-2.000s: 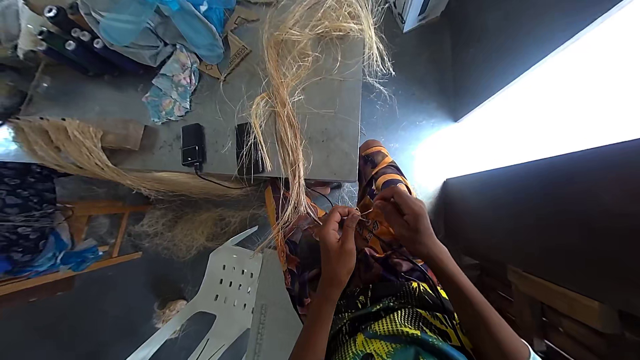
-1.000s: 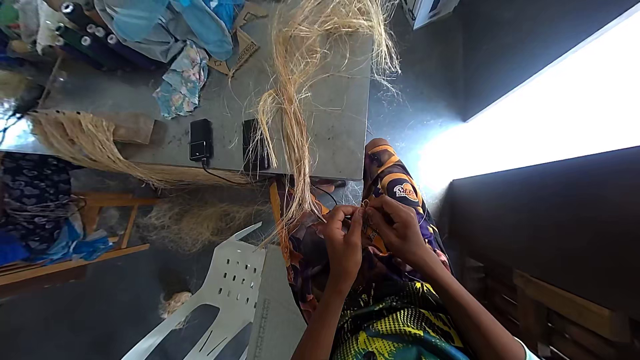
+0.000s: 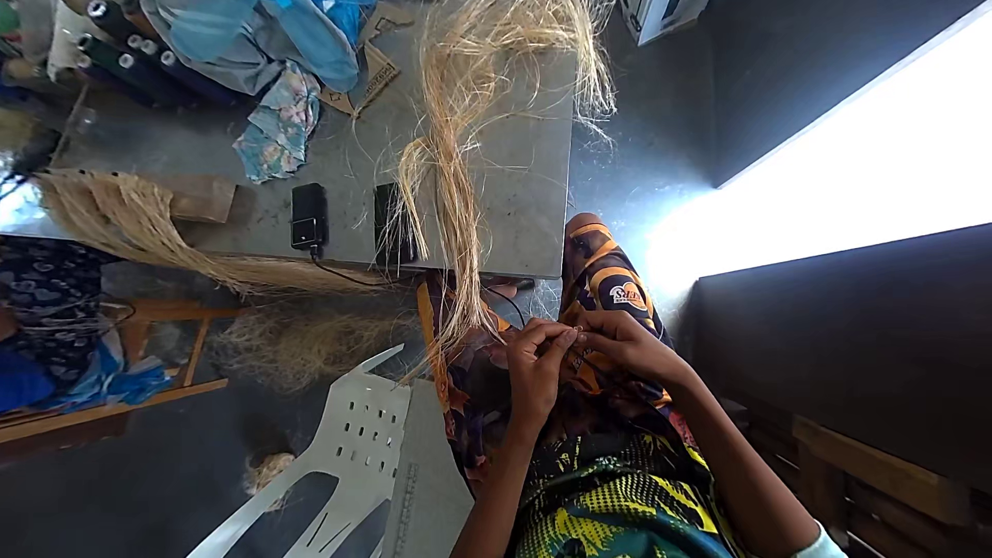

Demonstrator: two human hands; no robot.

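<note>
My left hand (image 3: pixel 539 360) and my right hand (image 3: pixel 632 345) meet above my lap, thumbs and fingertips pinched close together. Between the fingertips is a small, thin bit of pale fibre, too small to make out well. A long hank of blond plant fibre (image 3: pixel 457 186) lies over the grey table and hangs past its front edge onto my thigh, its loose ends just left of my left hand. A dark cord runs from the table edge down toward my hands.
On the grey table (image 3: pixel 527 225) lie a black device with a cable (image 3: pixel 309 217), a dark flat object (image 3: pixel 394 225), floral cloth (image 3: pixel 280 124), thread cones (image 3: pixel 139 70) and more fibre (image 3: pixel 147 225). A white plastic chair (image 3: pixel 364 434) stands at left. A person in patterned cloth (image 3: pixel 50 310) sits beyond.
My right hand has come in toward my left; two seconds ago the fingertips were farther apart with a strand between them. The fibre hank stays on the table.
</note>
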